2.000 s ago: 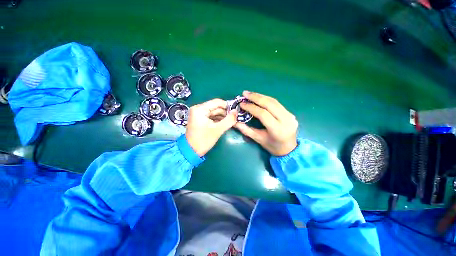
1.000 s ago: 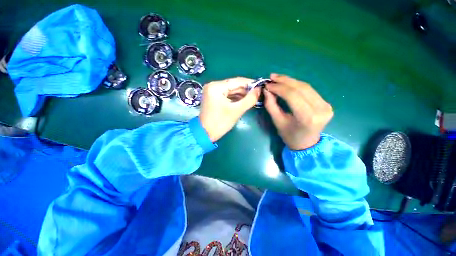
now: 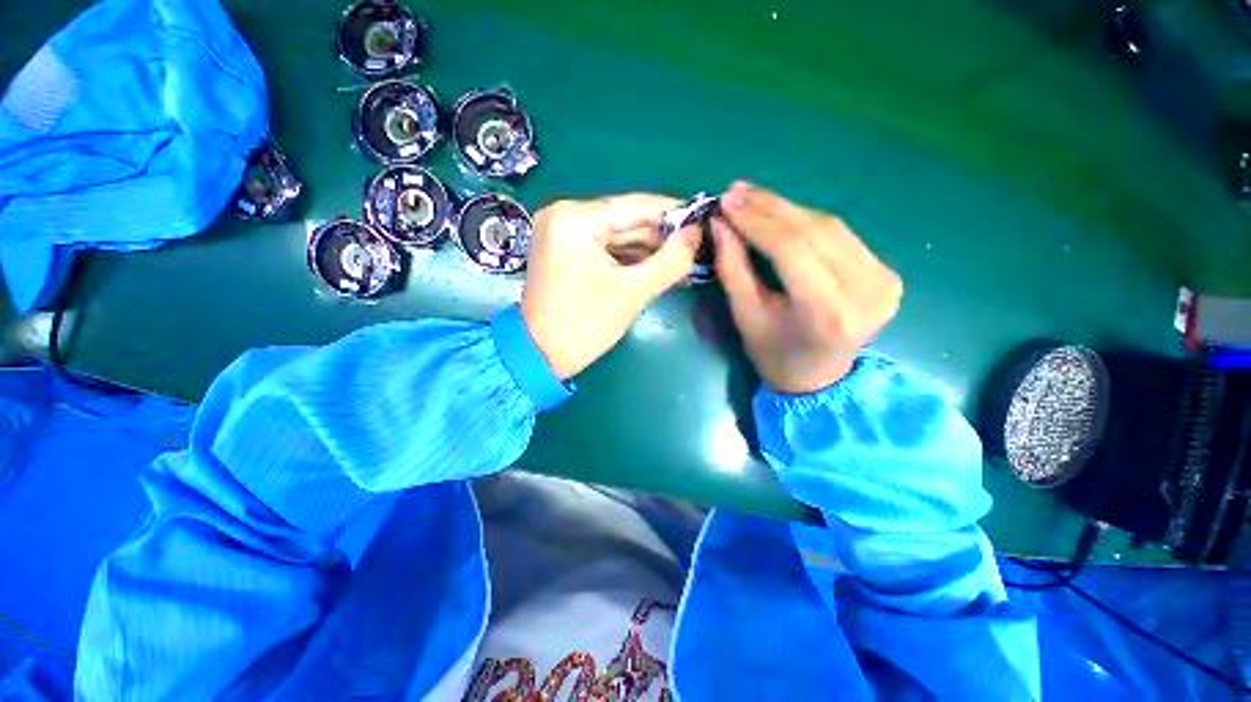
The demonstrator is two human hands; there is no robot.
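A small round black housing with a shiny rim (image 3: 692,217) is held tilted above the green mat, mostly covered by fingers. My left hand (image 3: 604,274) grips its left side between thumb and fingers. My right hand (image 3: 807,281) has its thumb and fingertips pinched at the right side of the housing; whether they hold a small part of it is hidden. Several similar round black housings with pale centres (image 3: 408,206) lie in a group on the mat to the left of my left hand.
A crumpled light-blue cap (image 3: 130,124) lies at the far left, with another dark housing (image 3: 269,184) at its edge. At the right stands a black holder (image 3: 1146,446) with a round silvery grainy disc (image 3: 1055,417) and a cord. The green mat (image 3: 851,96) extends behind my hands.
The view has shifted, so the mat's things sit higher in the picture. The housing has been tilted nearly edge-on, and my right hand has changed from cupping it to pinching at its side.
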